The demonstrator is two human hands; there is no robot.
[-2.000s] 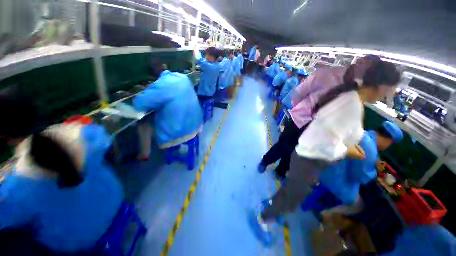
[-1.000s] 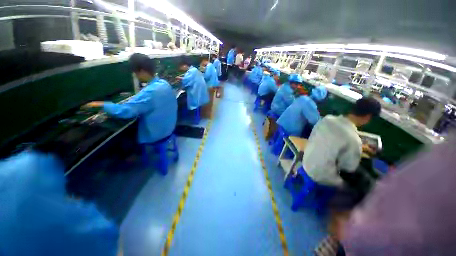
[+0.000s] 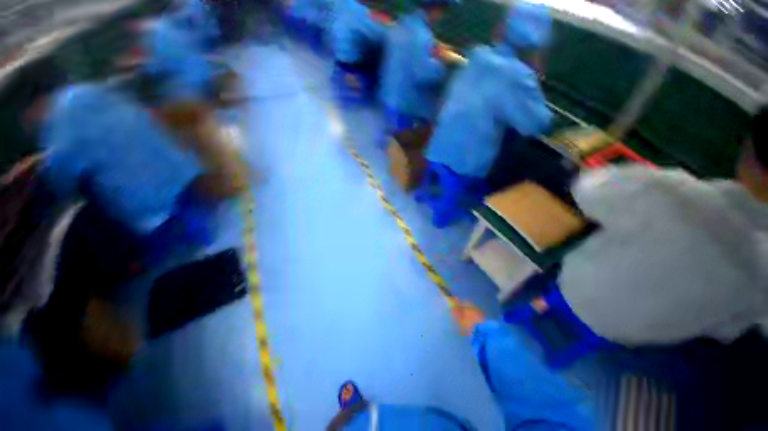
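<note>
My right hand point(image 3: 466, 316) is small and blurred at the end of a blue sleeve, low and right of centre, over the aisle's yellow-black tape point(image 3: 396, 217). Its fingers cannot be made out, and I see nothing clearly held. My left hand is not in view. The blue aisle floor point(image 3: 316, 252) lies in front of me. A foot in a dark shoe point(image 3: 349, 394) and blue clothing show at the bottom edge.
Workers in blue sit on both sides on blue stools. A person in a pale grey top point(image 3: 665, 252) sits close on the right, beside a small stand with a brown top point(image 3: 535, 215). A black mat point(image 3: 198, 290) lies on the left. Cartons point(image 3: 410, 157) stand along the aisle.
The view has moved forward along the aisle and tilted down. The person in pink has left the view. My right hand and the foot have come into view.
</note>
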